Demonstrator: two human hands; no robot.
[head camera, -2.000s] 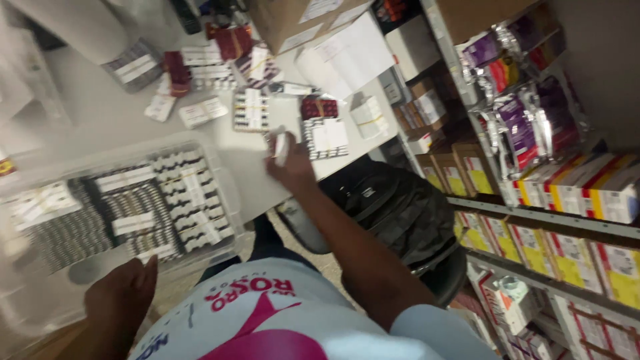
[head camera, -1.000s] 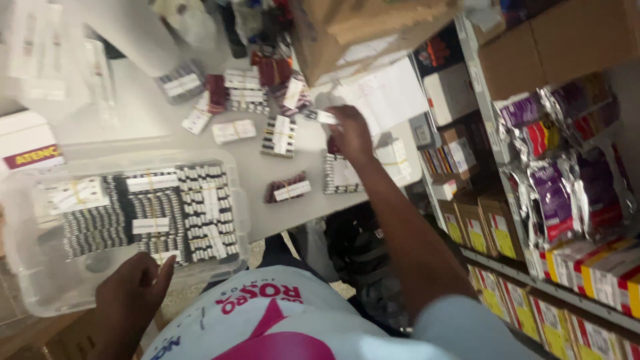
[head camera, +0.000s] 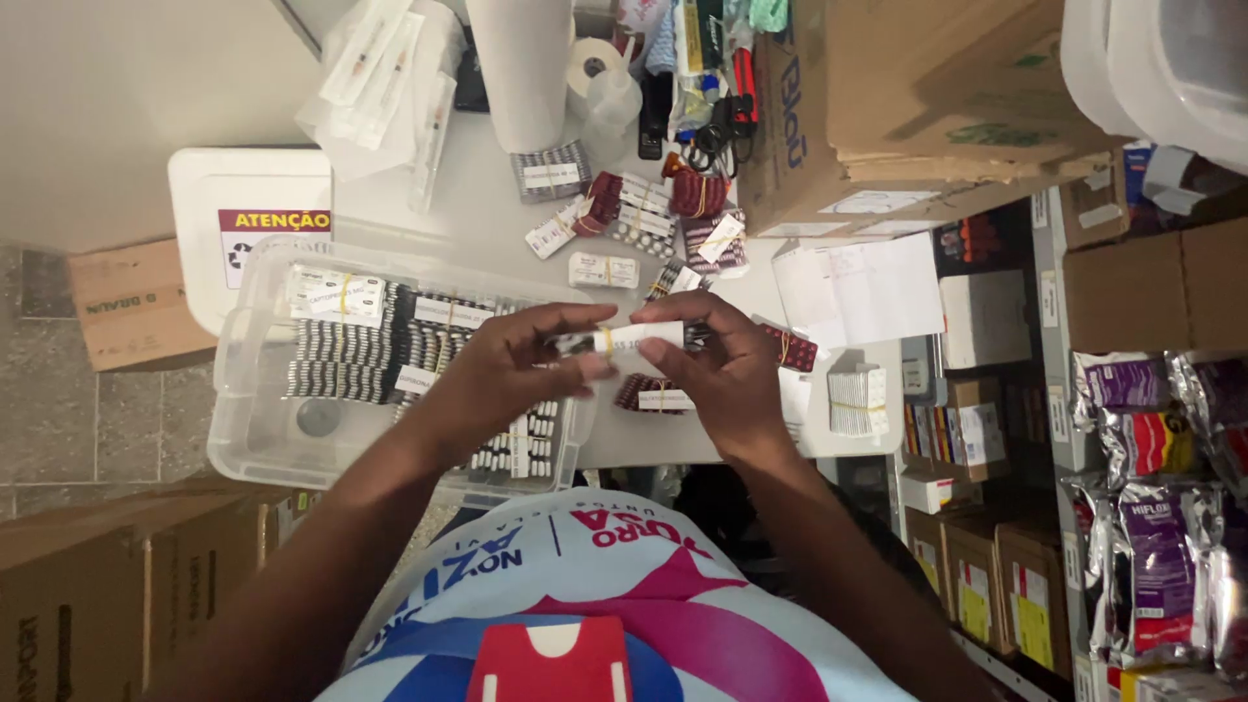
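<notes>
Above the white table (head camera: 643, 450), my right hand (head camera: 717, 375) grips a small bundle of blister packs (head camera: 639, 339) wrapped with a white paper slip and a rubber band. My left hand (head camera: 517, 375) is at the bundle's left end, its thumb and fingers around that end; whether it grips is unclear. Under and left of my left hand, a clear plastic bin (head camera: 390, 466) holds rows of banded blister packs. Banded dark red blister packs (head camera: 655, 394) lie just below the hands. Further bundles, among them a white banded pack (head camera: 604, 270), lie behind them.
A large cardboard box (head camera: 936, 107) stands at the back right, with paper sheets (head camera: 863, 283) in front. A banded white stack (head camera: 858, 402) sits near the right table edge. Packaged syringes (head camera: 375, 78), a paper roll (head camera: 522, 73) and scissors (head camera: 717, 136) lie behind. Shelving (head camera: 1061, 390) stands right.
My right hand has moved from beside the paper sheets to in front of my chest, with a bundle in it. My left hand has risen from the bin's near edge to meet it.
</notes>
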